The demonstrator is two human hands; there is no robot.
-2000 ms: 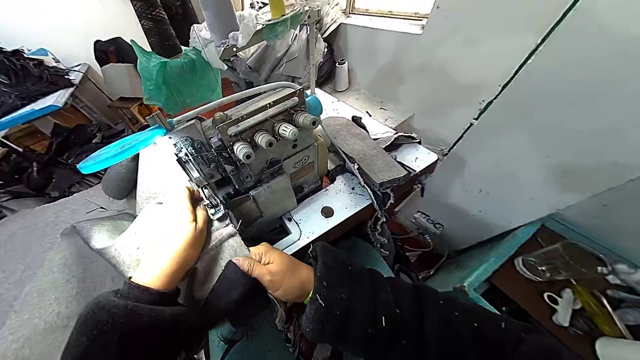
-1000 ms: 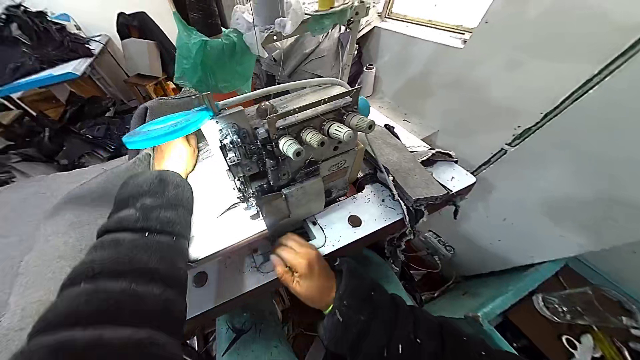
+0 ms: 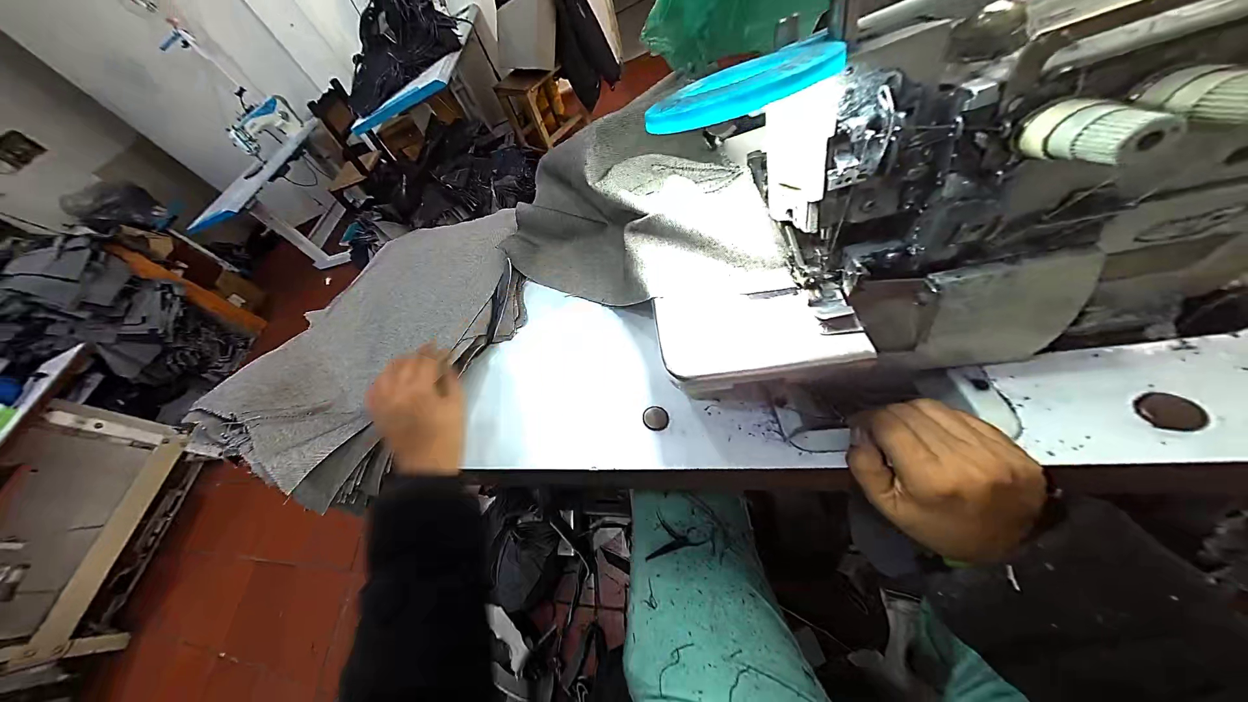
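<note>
My left hand (image 3: 417, 408) is at the edge of a stack of grey fabric pieces (image 3: 361, 322) hanging over the table's left end; its fingers are curled at the cloth, and whether they grip it is unclear. An overlock sewing machine (image 3: 975, 195) stands at the right, its presser foot (image 3: 831, 304) lit by a lamp. Another grey fabric piece (image 3: 624, 214) lies behind and left of the foot. My right hand (image 3: 946, 478) rests with curled fingers at the table's front edge, below the machine; its fingertips are partly hidden.
A blue plastic ring-shaped tray (image 3: 746, 86) juts out left of the machine head. The white table (image 3: 575, 390) has a dark front edge, with my teal-trousered leg (image 3: 712, 604) below. Fabric heaps (image 3: 107, 302) and another sewing machine (image 3: 268, 122) stand at the left.
The view has swung left and closer. My left hand has moved from beside the machine to the fabric stack. My right hand let go of the cloth it held two seconds ago.
</note>
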